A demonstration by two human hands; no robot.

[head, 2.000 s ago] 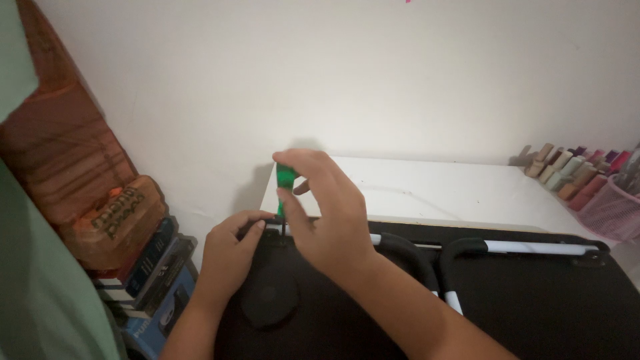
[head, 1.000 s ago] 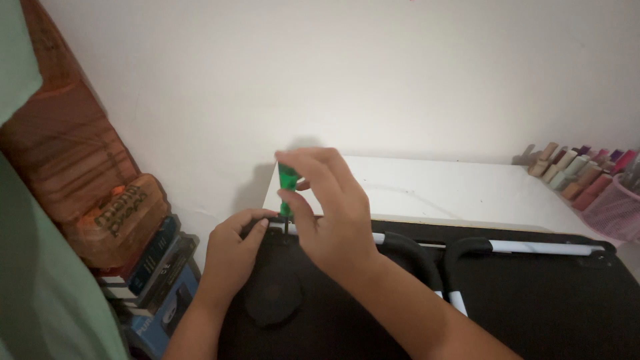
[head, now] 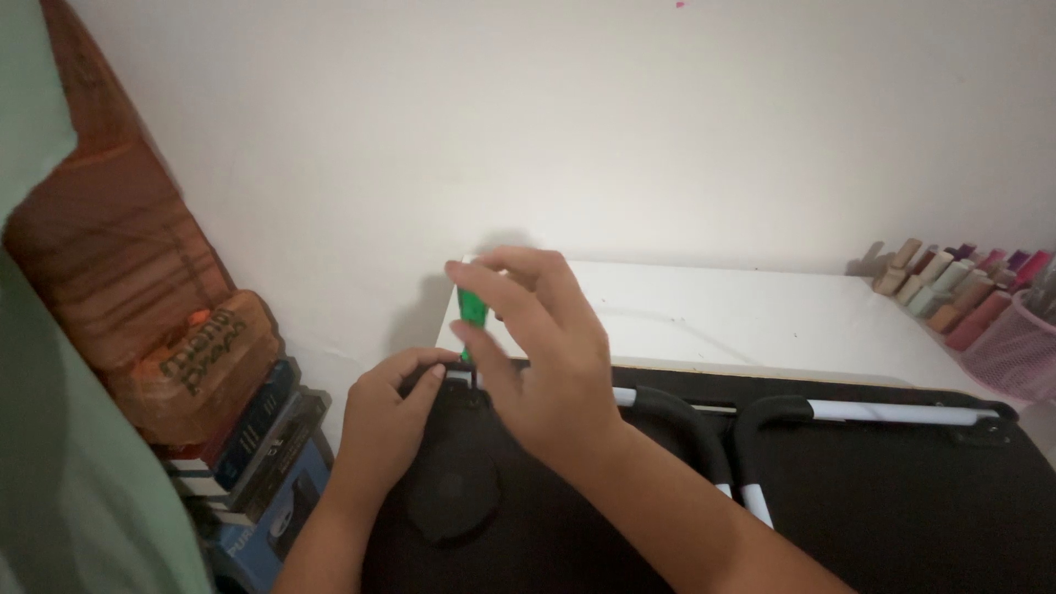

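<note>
My right hand (head: 553,355) holds the green handle of a screwdriver (head: 472,312) upright between thumb and fingers. The tool's lower end meets the far left edge of a black panel (head: 891,495), where a white metal tube (head: 458,378) is attached; the tip is hard to make out. My left hand (head: 392,412) pinches that edge just left of the screwdriver, and what lies under its fingertips is hidden. Folded legs of white tube with black bent sections (head: 672,404) lie along the panel. A round black part (head: 454,495) sits on the panel below my hands.
A white tabletop (head: 701,322) lies behind the panel against a wall. Nail polish bottles (head: 949,289) and a pink mesh holder (head: 1011,346) stand at the right. On the left are stacked books (head: 256,421), an orange-brown bag (head: 210,371) bearing writing, and green fabric (head: 74,429).
The fingers of my right hand have shifted around the green handle. My left hand stays at the panel's edge.
</note>
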